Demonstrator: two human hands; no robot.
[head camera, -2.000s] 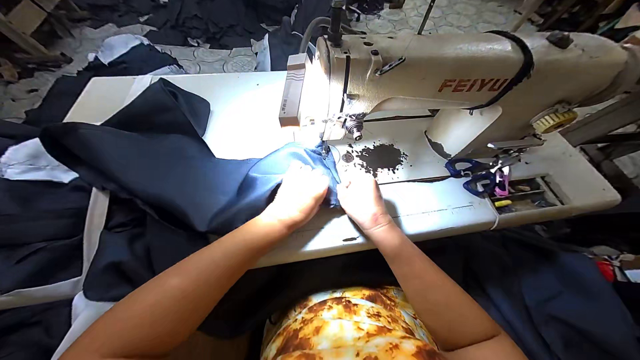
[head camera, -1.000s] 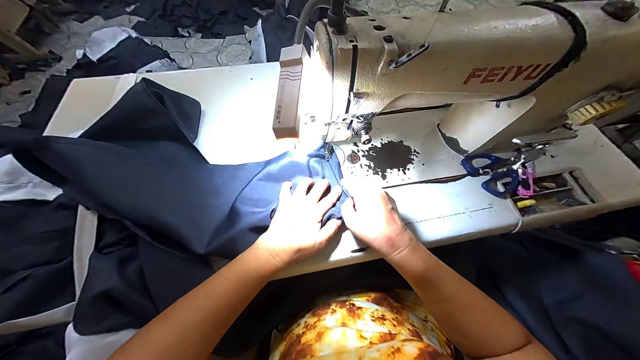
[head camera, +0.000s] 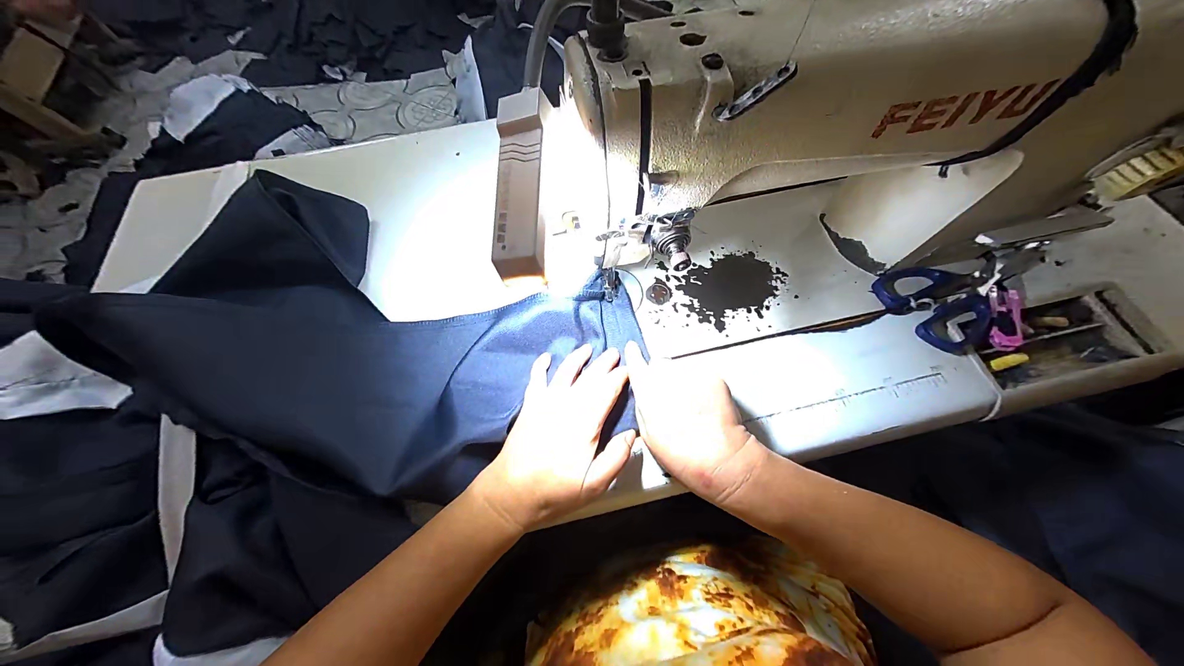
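Note:
Dark navy fabric (head camera: 388, 388) lies across the bed of a sewing machine (head camera: 786, 102), its right end beneath the presser foot (head camera: 610, 282). My left hand (head camera: 564, 444) rests spread and palm down on the fabric just below the foot. At the fabric's right edge, my right hand (head camera: 689, 416) has its fingertips against the cloth; overexposure hides part of its fingers. Both hands are close together, nearer my body than the needle area. Whether the right fingers pinch the cloth cannot be made out.
Blue-handled scissors (head camera: 934, 305) lie right of the machine arm's base, beside a recessed tray (head camera: 1073, 338) with small items. A lamp housing (head camera: 521, 190) stands left of the machine head. More dark fabric (head camera: 74, 499) hangs at the left, and scraps cover the floor behind.
The left hand has gone from bunched fingers at the cloth near the needle to lying spread on it, slightly nearer my body. The view has moved closer to the machine.

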